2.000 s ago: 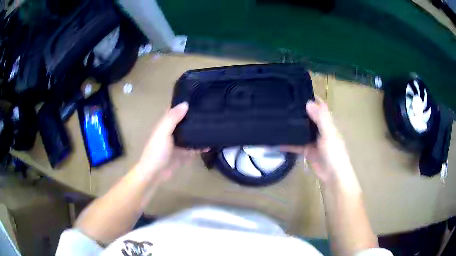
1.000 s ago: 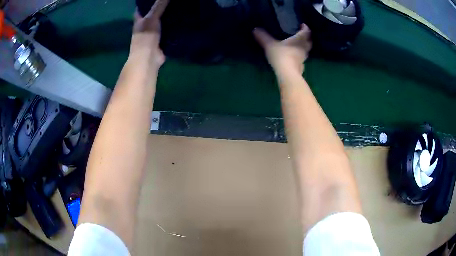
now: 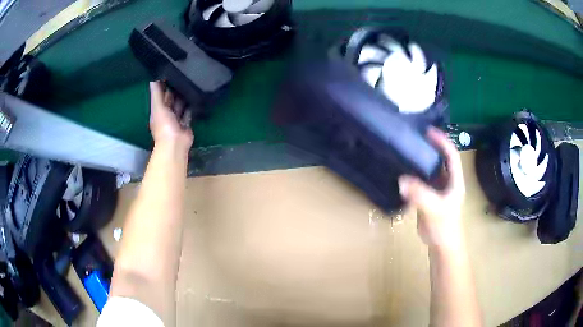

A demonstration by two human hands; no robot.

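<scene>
A black wheeled unit, blurred by motion, is held over the bench's back edge and the green belt. Its wheel has white swirled spokes. My right hand grips the unit's near right end. My left hand is on the near end of another black unit over the green belt. A wheel with grey spokes is at that unit's far side. The fingers of my left hand are partly hidden under the box.
A metal bar crosses at the left. Black covers and housings and a blue battery pack lie at the left of the tan bench. Another wheeled unit stands at the right. The green conveyor runs behind.
My right hand has come back from the belt to the right with a wheeled unit in it. My left hand has moved down and slightly left, at the other unit's end.
</scene>
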